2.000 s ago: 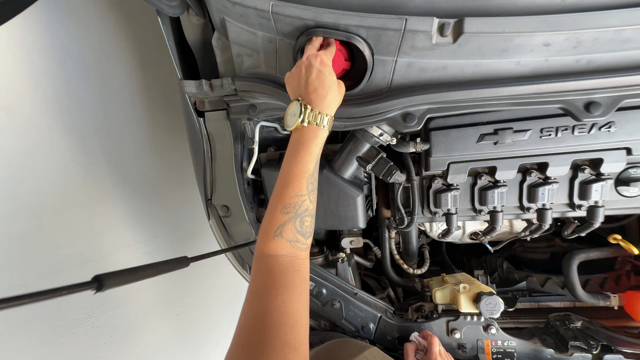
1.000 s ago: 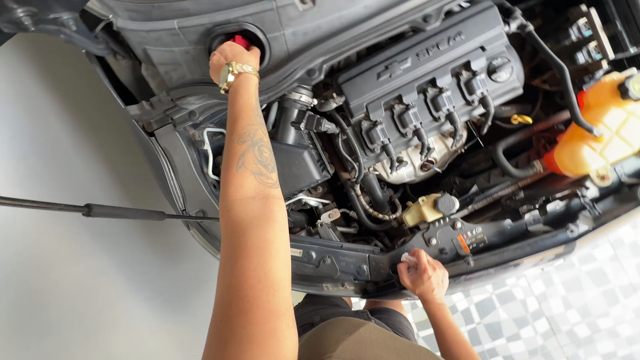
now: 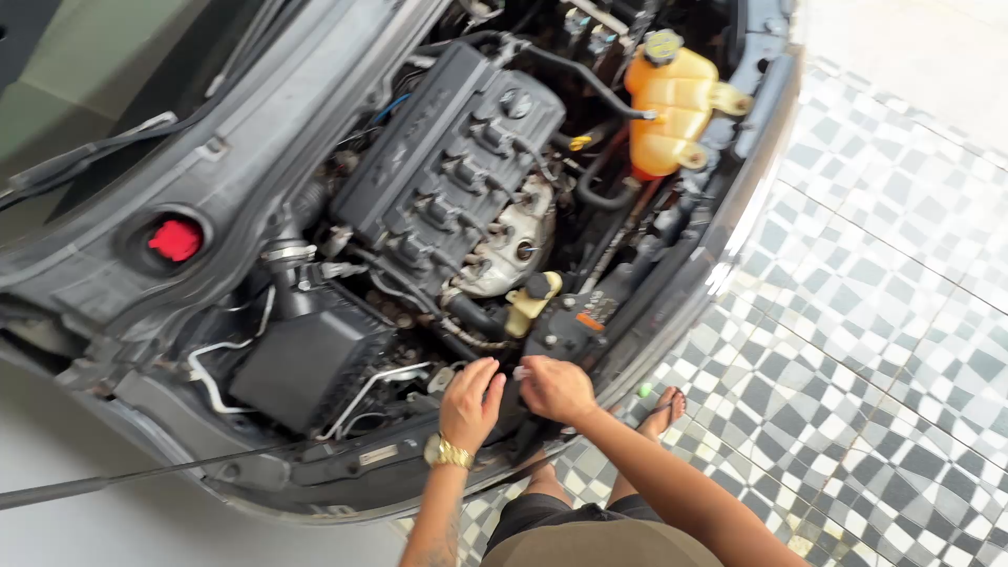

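Note:
My left hand (image 3: 470, 404), with a gold wristwatch (image 3: 449, 452), is over the front edge of the engine bay, fingers extended and holding nothing that I can see. Close to its right, my right hand (image 3: 556, 389) is curled around a small whitish thing, perhaps a cloth or paper, mostly hidden by the fingers. Just above the hands is a cream plastic reservoir with a black cap (image 3: 529, 305). A red cap (image 3: 176, 240) sits in the round opening of the grey cowl at left.
The black engine cover (image 3: 425, 150) fills the middle. An orange-yellow coolant tank (image 3: 669, 110) stands upper right. The black air filter box (image 3: 303, 368) lies left of my hands. A thin strut (image 3: 142, 472) crosses at lower left, and patterned floor tiles (image 3: 890, 315) lie to the right.
My left hand has left the red cap in the cowl opening and come down beside my right hand. The view has turned and shifted.

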